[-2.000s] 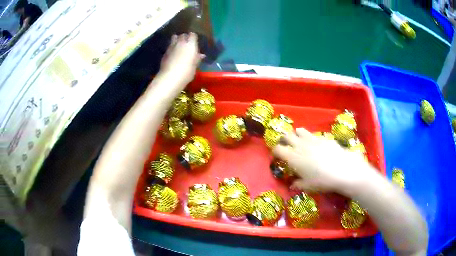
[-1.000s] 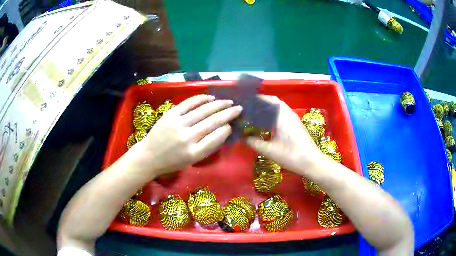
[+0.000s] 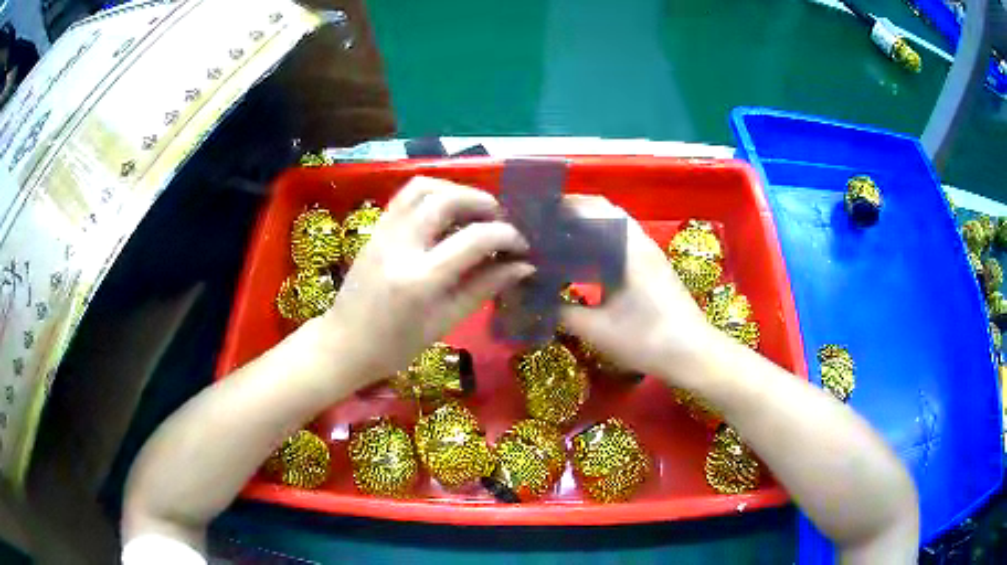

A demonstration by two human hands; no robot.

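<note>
A flat, matte black cross-shaped lining piece is held up over the red tray. My left hand is at its left side, fingers curled with the fingertips at the piece. My right hand is behind and to the right of the piece, gripping it, with its thumb below. A bit of gold shows between the hands behind the black piece, mostly hidden. Several ribbed gold ornament shells lie in the tray, along the near edge and at both sides. One shell shows its dark mouth facing right.
A large cardboard carton with a dark interior stands open at the left. A blue tray at the right holds a few shells. Black pieces lie behind the red tray. More shells lie at the far right.
My left hand has gone from the carton to the middle of the tray. The black piece now shows between my hands, more upright and spread than a second ago.
</note>
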